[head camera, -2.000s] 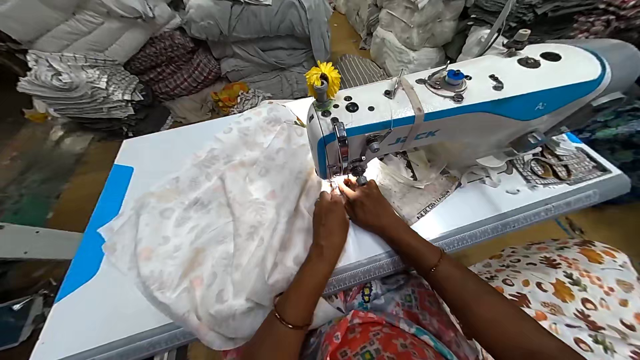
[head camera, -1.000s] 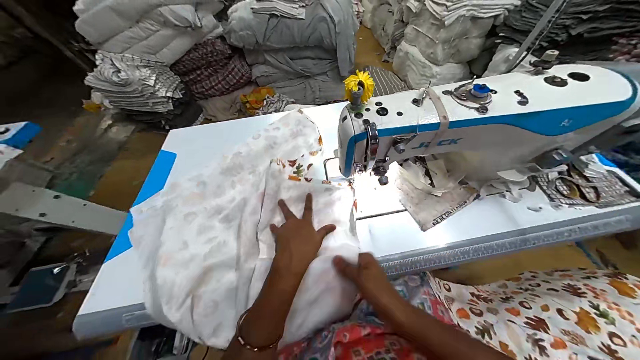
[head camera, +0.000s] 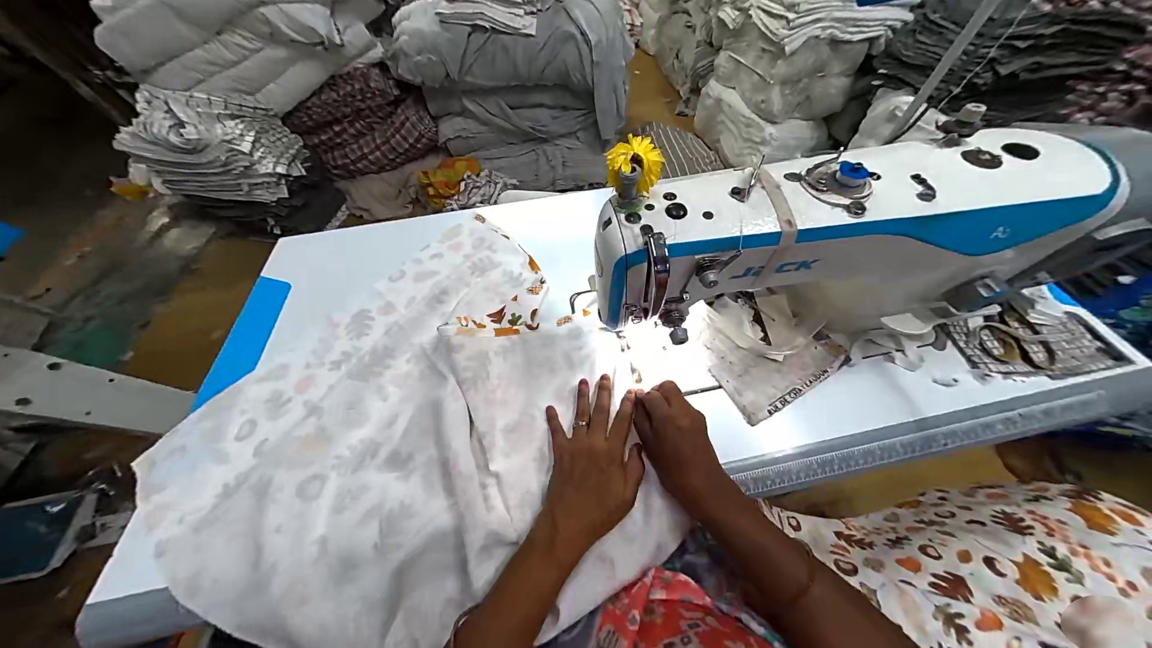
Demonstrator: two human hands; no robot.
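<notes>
White leaf-print fabric [head camera: 360, 450], mostly wrong side up, spreads over the left of the sewing table. A folded edge showing coloured leaves lies left of the needle area. My left hand [head camera: 594, 454] rests flat on the fabric, fingers spread and pointing toward the needle. Just right of it, my right hand [head camera: 670, 432] pinches the fabric's right edge near the lit presser foot of the white and blue Jack sewing machine [head camera: 846, 216]. The fingertips of both hands nearly meet at that edge.
Fabric scraps [head camera: 774, 360] lie under the machine arm. Scissors [head camera: 1017, 346] sit on a checked cloth at the right. More leaf-print fabric [head camera: 981, 558] covers the lap side. Stacked cloth bundles [head camera: 531, 90] stand behind the table [head camera: 333, 220], whose front edge carries a ruler strip.
Two seconds ago both hands were close under the needle; one second ago they were apart, nearer the front. Now my right hand has come up to the fabric edge beside my left.
</notes>
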